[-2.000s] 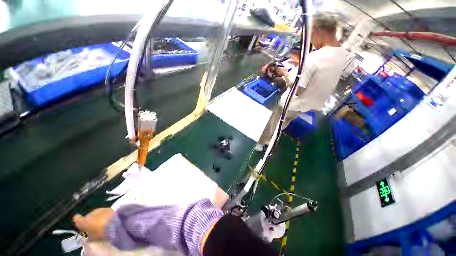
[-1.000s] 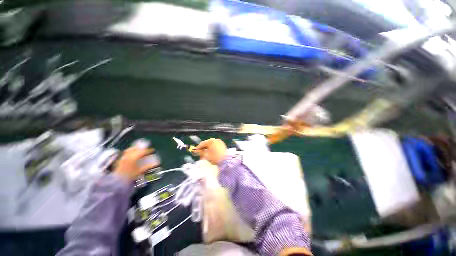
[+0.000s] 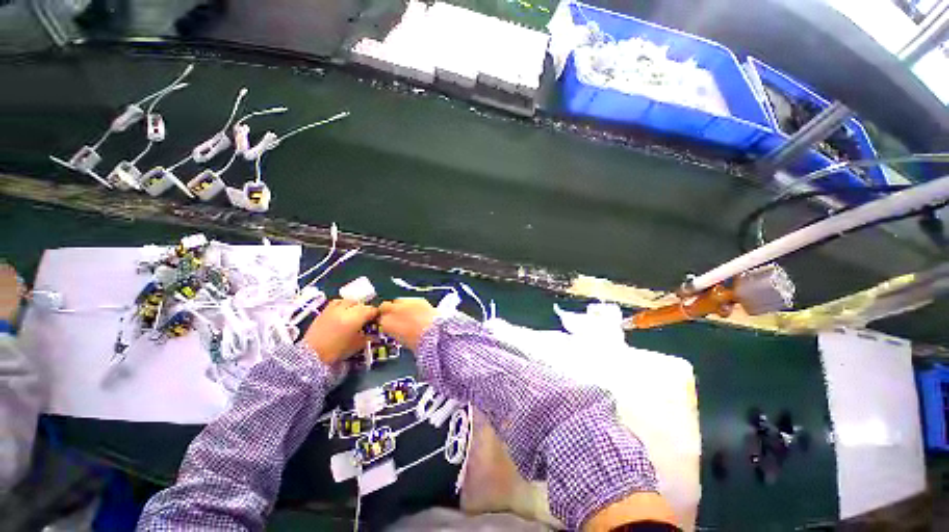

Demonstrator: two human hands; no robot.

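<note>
My left hand [image 3: 338, 328] and my right hand [image 3: 407, 320] meet fingertip to fingertip over the bench, closed on a small circuit board [image 3: 372, 327] mostly hidden by the fingers. A white housing [image 3: 357, 289] shows just beyond my left fingers; whether it is held I cannot tell. Another board [image 3: 383, 352] lies just below the hands. Nearer me are several boards [image 3: 399, 392] beside white housings [image 3: 379, 476], with white cords [image 3: 456, 434] trailing right. A pile of corded boards [image 3: 179, 294] lies on a white sheet [image 3: 83, 384] at left.
A cream-white pad [image 3: 656, 416] is at right, with an orange-handled tool [image 3: 687, 310] beyond it. Black parts [image 3: 772, 436] and another white sheet [image 3: 874, 426] lie further right. Part-assembled adapters [image 3: 205, 185] sit on the belt, blue bins [image 3: 666, 114] beyond. Another person's hand [image 3: 10, 294] shows far left.
The view has swung left and down to the bench. My hands, apart one second ago, now meet. My left hand, out of view two seconds ago, is in view.
</note>
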